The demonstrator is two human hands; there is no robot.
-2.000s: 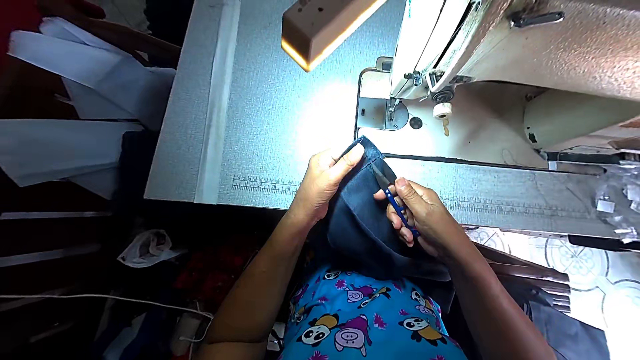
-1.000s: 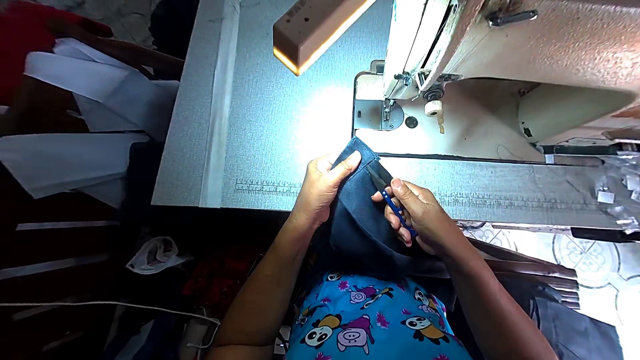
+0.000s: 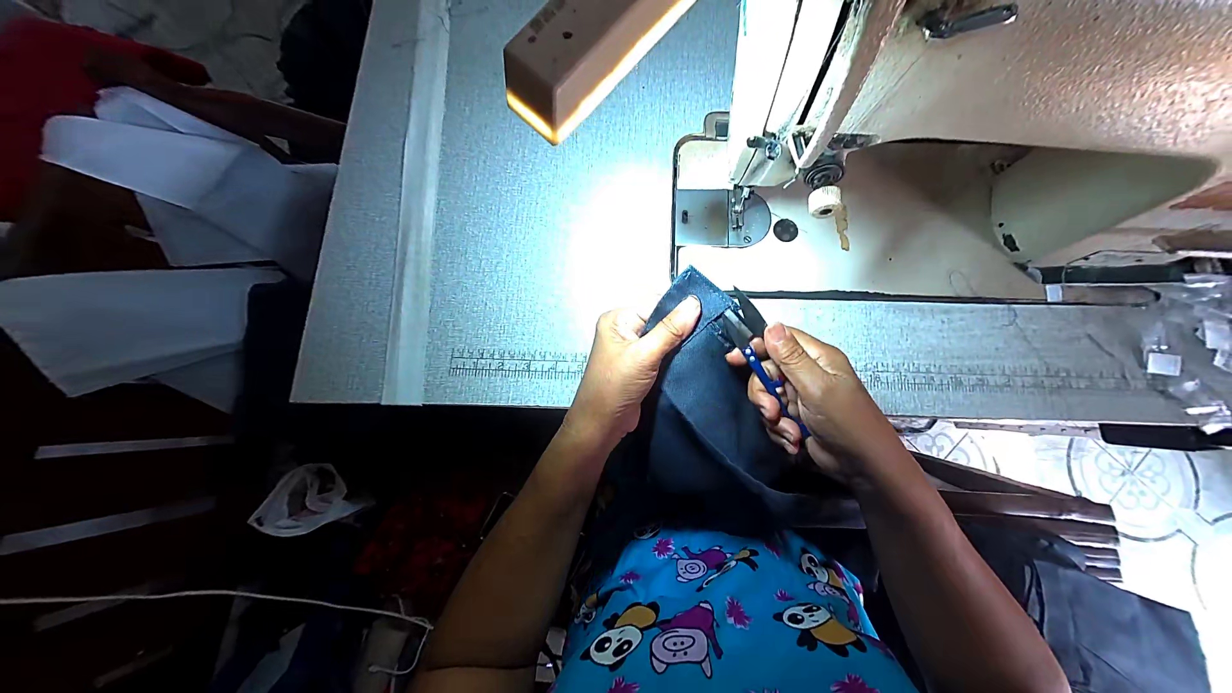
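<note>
My left hand (image 3: pixel 630 366) pinches a corner of dark blue fabric (image 3: pixel 707 414) between thumb and fingers, at the front edge of the sewing table. The rest of the cloth hangs down toward my lap. Blue-handled thread snips (image 3: pixel 767 380) are in my right hand (image 3: pixel 813 395), with their two dark blades apart at the seamed edge of the fabric, just right of my left thumb. Beyond the cloth stands a sewing machine (image 3: pixel 1059 77), its presser foot (image 3: pixel 739 210) above the metal plate with no cloth beneath it.
A lamp bar (image 3: pixel 587 58) hangs over the grey table (image 3: pixel 510 241). White fabric pieces (image 3: pixel 164 298) lie at the left, near another person's arm (image 3: pixel 231 111). Small clear plastic packets (image 3: pixel 1189 337) sit at the right table edge. A plastic bag (image 3: pixel 303 500) is below left.
The blades of the snips, close to the cloth before, now stand apart at its edge. My left hand keeps its hold on the fabric corner.
</note>
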